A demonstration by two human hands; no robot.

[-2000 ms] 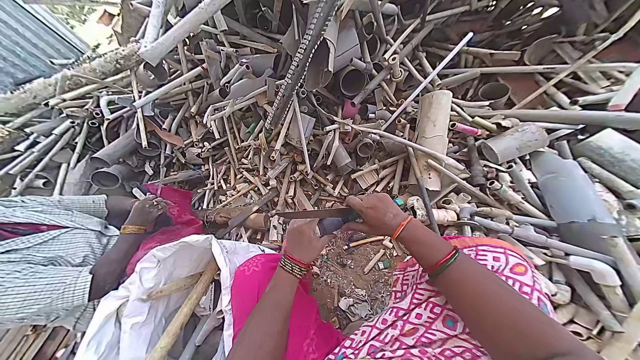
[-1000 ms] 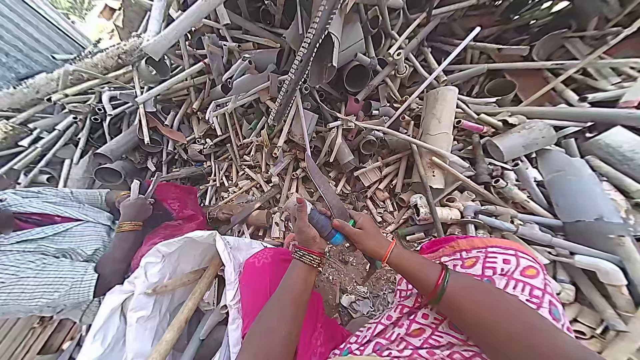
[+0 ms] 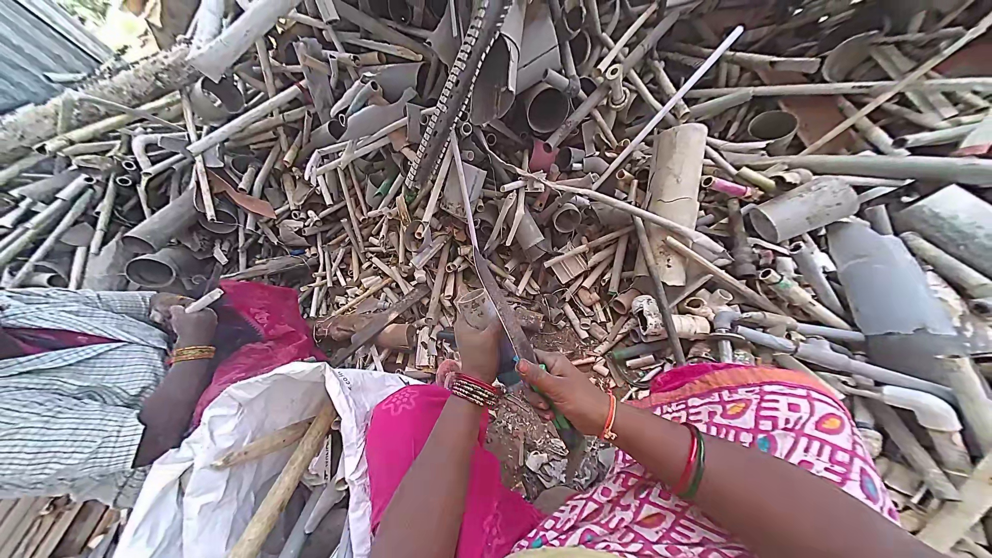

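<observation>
My right hand grips the green handle of a long knife. Its dark metal blade points up and away, tilted left, and passes close beside my left hand. A thin pale strip lies in line with the blade's far end; where one stops and the other starts is unclear. My left hand is closed around a short dark blue piece, mostly hidden between the two hands. A tan, rounded form shows at the top of that hand, too blurred to name.
A large heap of scrap plastic pipes and fittings spreads in front and to both sides. An open white sack with pipes and sticks stands left of my knees. Another person's hand at the far left holds a small pale piece.
The knife has swung from lying crosswise, two seconds ago, to pointing away from me. My left hand has risen slightly since one second ago, and the dark blue piece is now mostly hidden.
</observation>
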